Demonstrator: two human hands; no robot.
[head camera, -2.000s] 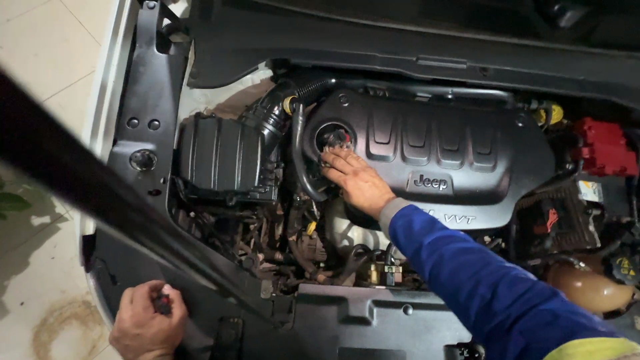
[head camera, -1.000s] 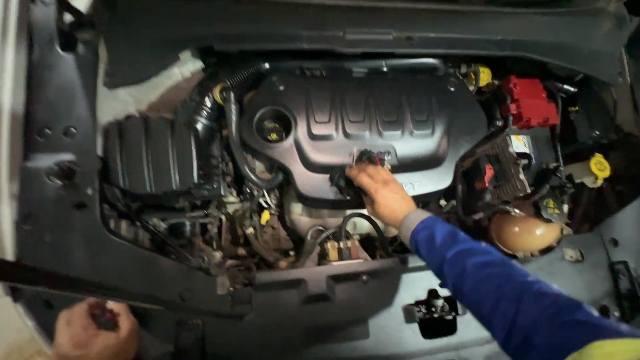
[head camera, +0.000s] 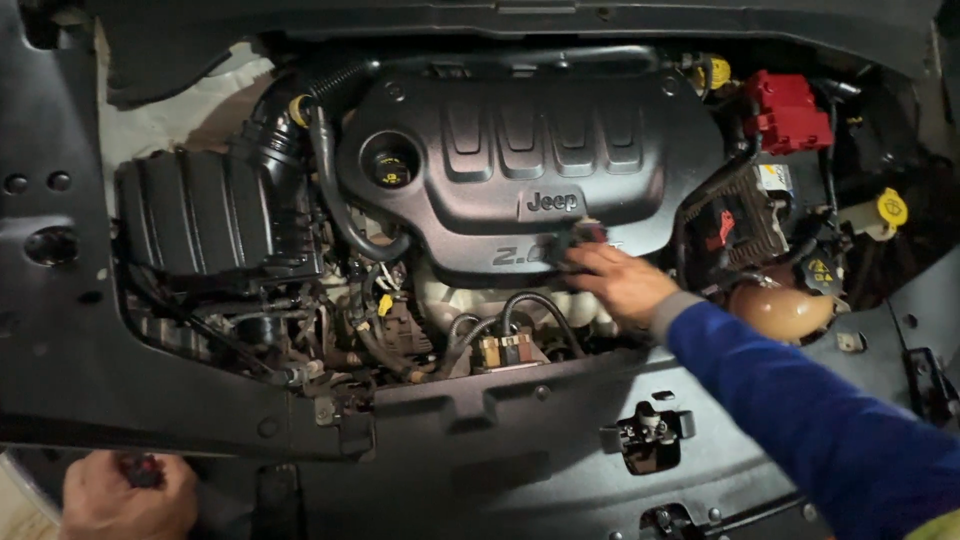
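Observation:
My right hand (head camera: 626, 281) presses a dark, crumpled cloth (head camera: 581, 236) onto the lower front of the black plastic engine cover (head camera: 547, 150), over part of its raised lettering and just below the Jeep badge. The cloth shows some red and is blurred. At the lower left, my left hand (head camera: 127, 499) is closed around a small dark red and black bundle (head camera: 142, 471), perhaps cloth, above the front edge of the bay. The oil filler cap (head camera: 386, 161) sits in the round opening of the cover.
A ribbed black air filter box (head camera: 195, 214) lies left of the cover. To the right are a red battery terminal cover (head camera: 787, 112), a coolant tank (head camera: 784, 307) and a yellow washer cap (head camera: 891, 208). The hood latch (head camera: 651, 431) is set in the front panel; a dark rod crosses the lower left.
My right hand has moved from the oil filler opening rightward across the engine cover to its lower front lettering. My left hand stays closed at the lower left. The view has shifted right.

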